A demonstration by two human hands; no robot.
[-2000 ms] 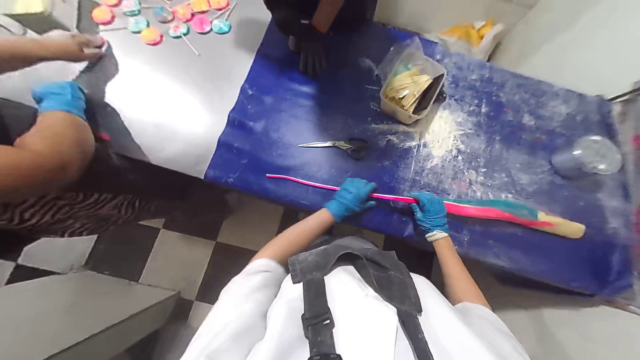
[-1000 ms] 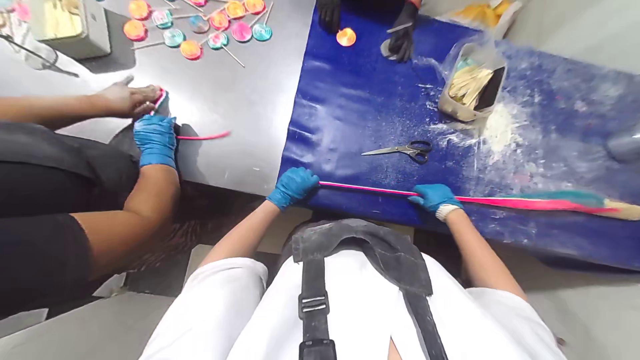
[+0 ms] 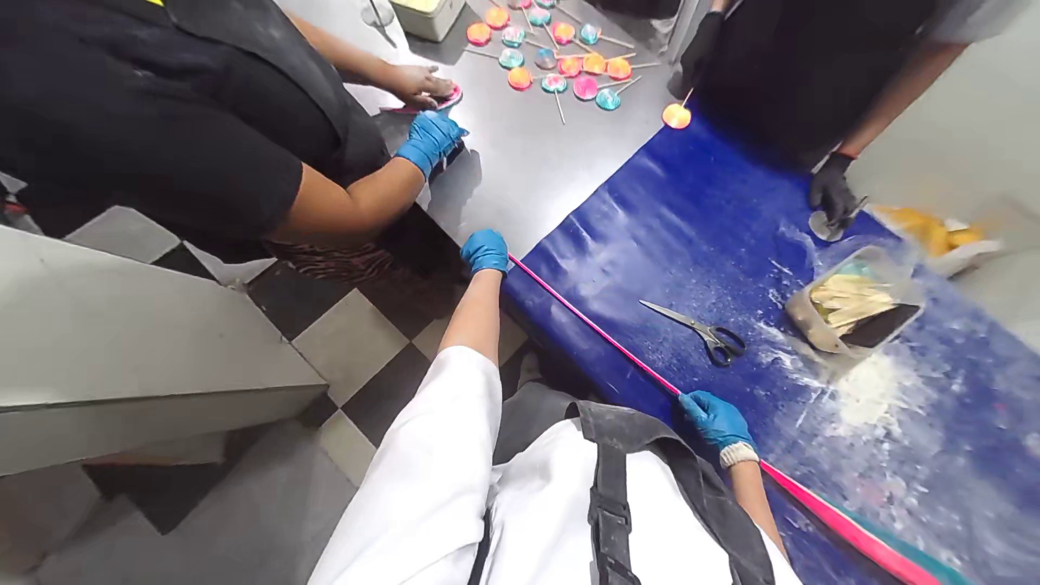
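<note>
A thin pink candy rope (image 3: pixel 597 327) stretches straight between my two blue-gloved hands, along the near edge of the blue-covered table. My left hand (image 3: pixel 486 251) is closed on its far end, where the blue cover meets the metal table. My right hand (image 3: pixel 717 419) grips the rope farther along. Beyond that hand the strand widens into a thick pink and teal candy mass (image 3: pixel 853 524), which runs out of view at the lower right. Black-handled scissors (image 3: pixel 700 331) lie on the blue cover beyond the rope, touching neither hand.
A plastic tub of sticks (image 3: pixel 851 302) stands at the right beside spilled white powder (image 3: pixel 873 390). Swirled lollipops (image 3: pixel 561 61) lie on the metal table (image 3: pixel 536 179). A co-worker at the left bends over a pink strand; another, black-gloved, stands across the table near a single lollipop (image 3: pixel 676 116).
My left hand has moved away from my right, and the thin rope between them has grown longer. The view has swung to the left. The co-worker at the left has a strand more gathered in.
</note>
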